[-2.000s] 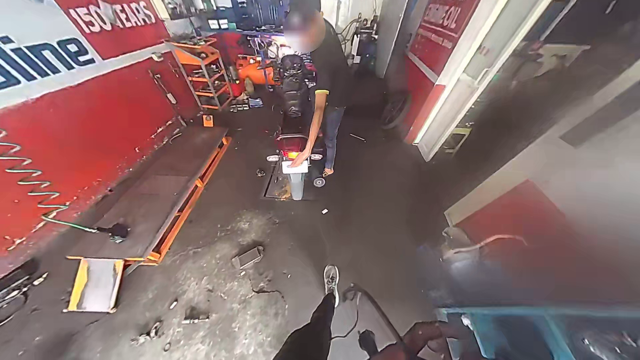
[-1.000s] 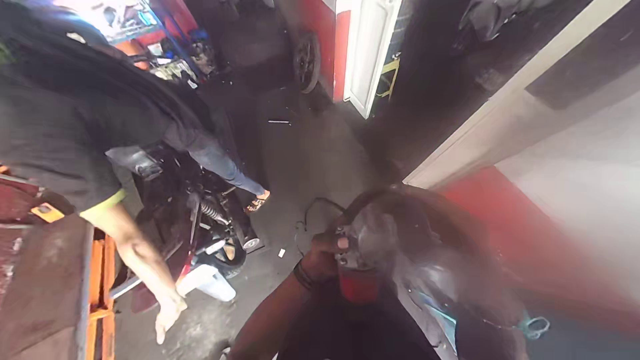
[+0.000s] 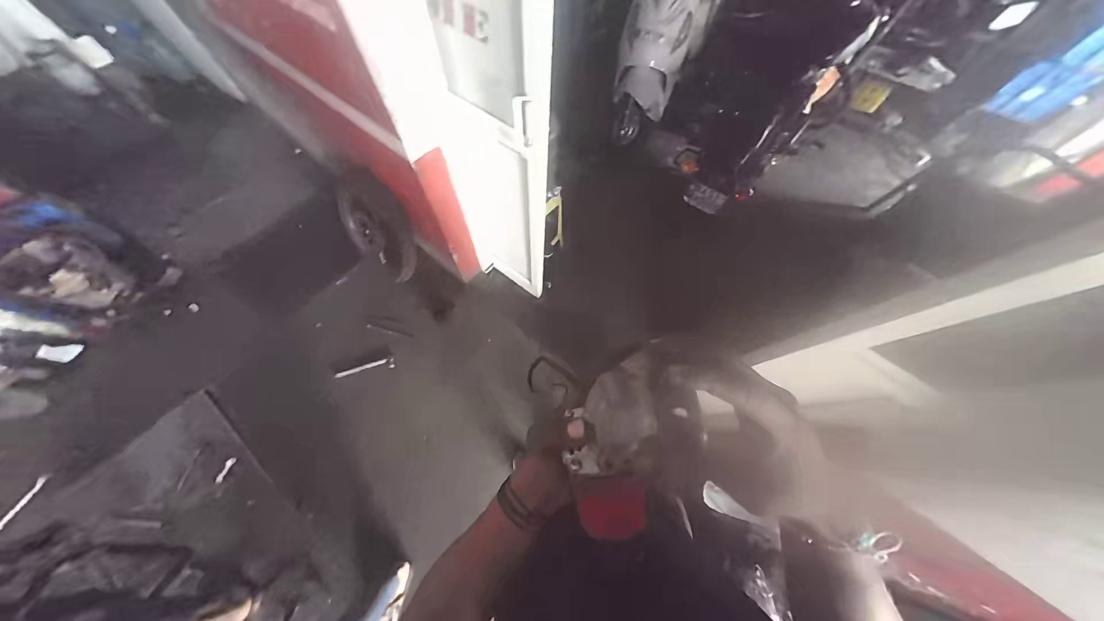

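Note:
My left hand (image 3: 552,440), with dark bands at the wrist, is closed on the metal end of a bulky, dusty grey-brown part (image 3: 625,414) at the lower middle. A red piece (image 3: 611,509) sits just below that end, close to my body. A dark cable or hose (image 3: 548,371) loops beyond my fingers. The part's right side blurs into a curved brownish shape, and I cannot make out my right hand there. Shiny, crumpled material, perhaps clear plastic (image 3: 759,591), shows lower right of the part.
Ahead stands a white door (image 3: 496,164) beside a red wall (image 3: 319,95), where a wheel (image 3: 366,220) leans. Parked motorcycles (image 3: 724,129) fill the top right. A metal bar (image 3: 362,368) lies on the floor. A dark mat (image 3: 207,466) with tools lies at left; a pale wall edge (image 3: 931,319) runs along the right.
The view has swung far to the right. The person in the dark shirt beside the motorcycle is out of view. My left hand keeps its hold on the part seen one second ago.

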